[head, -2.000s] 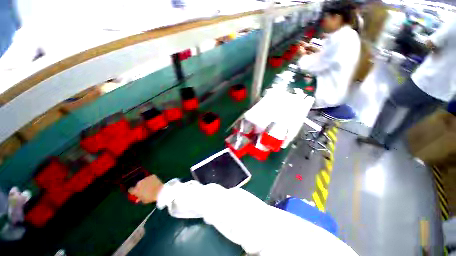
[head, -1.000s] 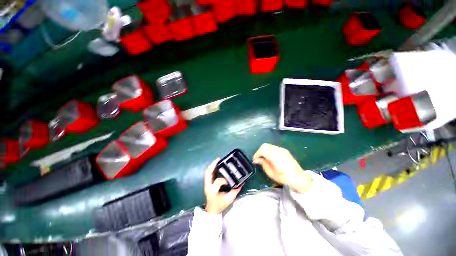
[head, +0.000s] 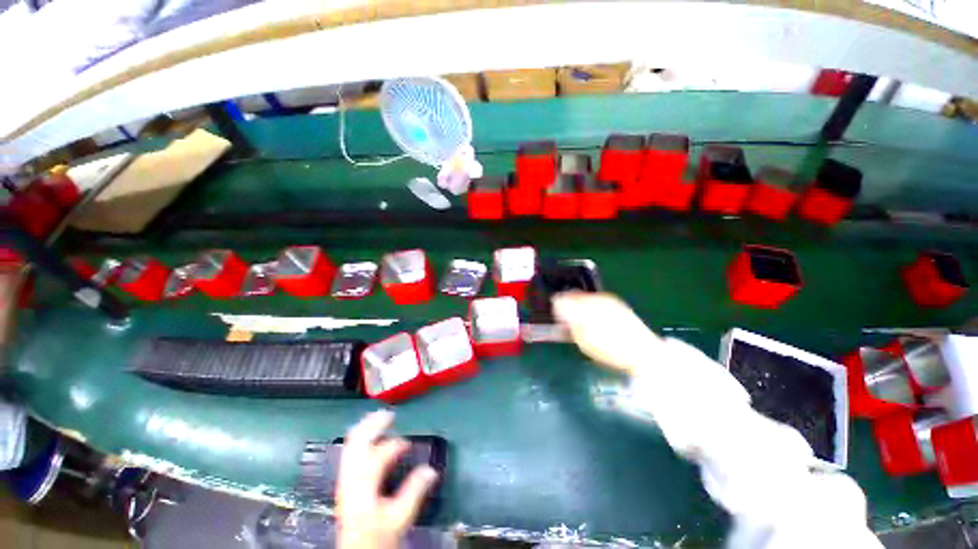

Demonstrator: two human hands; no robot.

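Note:
My left hand [head: 375, 483] has its fingers apart over the front stack of black inserts [head: 429, 466] near the worktop's front edge. My right hand [head: 595, 322] is blurred and reaches to the belt, its fingertips at a dark insert-like piece [head: 563, 277] with a silvery rim behind it. Whether the fingers grip it is hidden. Open red tins with silver insides stand left of it, one beside it [head: 515, 268] and three [head: 444, 349] on the near side. The white-rimmed parts tray [head: 840, 429] lies right of my right forearm.
A long row of black inserts [head: 252, 367] lies at left. Silver lids [head: 463, 278] alternate with tins on the belt. A filled tin [head: 765, 276] stands right of centre. More tins [head: 536, 166] stand along the far side by a fan [head: 427, 120]. Tins and a white block are at far right.
The view has swung left. My left hand has let go of the slotted insert and moved to the front stack. My right hand has moved from beside that insert out to the belt.

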